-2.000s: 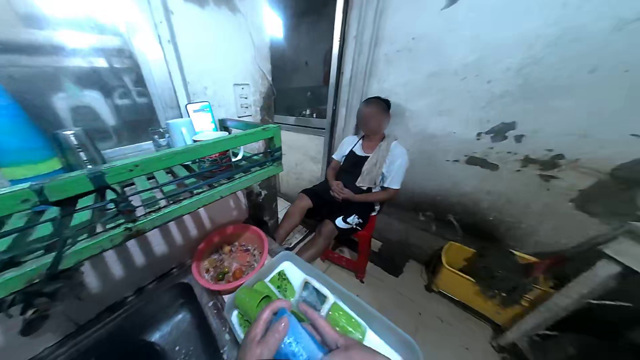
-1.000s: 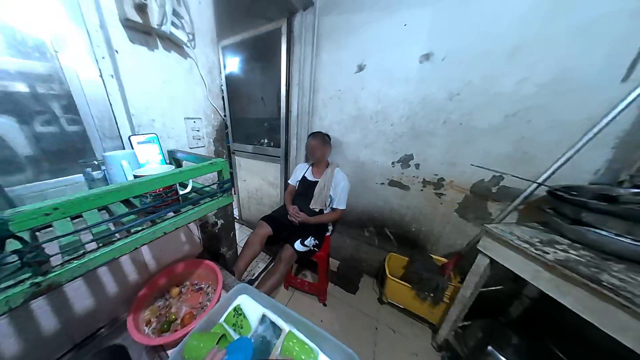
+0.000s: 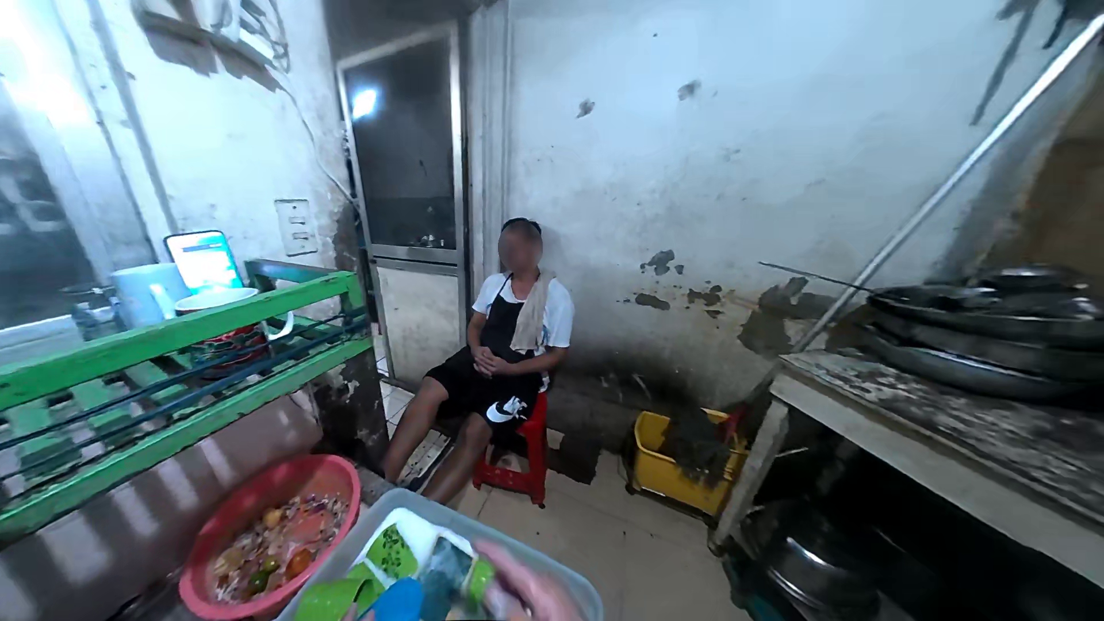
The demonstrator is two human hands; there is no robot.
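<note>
At the bottom of the head view, my right hand [image 3: 528,582] is blurred over a grey plastic tub [image 3: 578,580], close to a green item in it. Of my left hand only a sliver of fingers shows at the bottom edge, beside a blue cup-like piece [image 3: 399,599]; its grip cannot be made out. The tub holds a white tray [image 3: 420,523] with green speckled pieces [image 3: 392,552] and a bluish translucent piece [image 3: 446,567]. A green cup [image 3: 328,599] lies at the tub's left. Left of the tub stands a red basin [image 3: 200,552] with food scraps.
A person [image 3: 517,332] sits on a red plastic stool [image 3: 535,448] against the wall. A green slatted rack [image 3: 310,302] bears mugs and a phone [image 3: 204,260]. A yellow mop bucket [image 3: 673,479] stands on the floor, near a worn table [image 3: 871,414] with stacked metal pans [image 3: 975,341].
The view has swung to the right, showing the table and pans. Both hands were together at a blue piece over the tub; my right hand is now apart from it, to the right.
</note>
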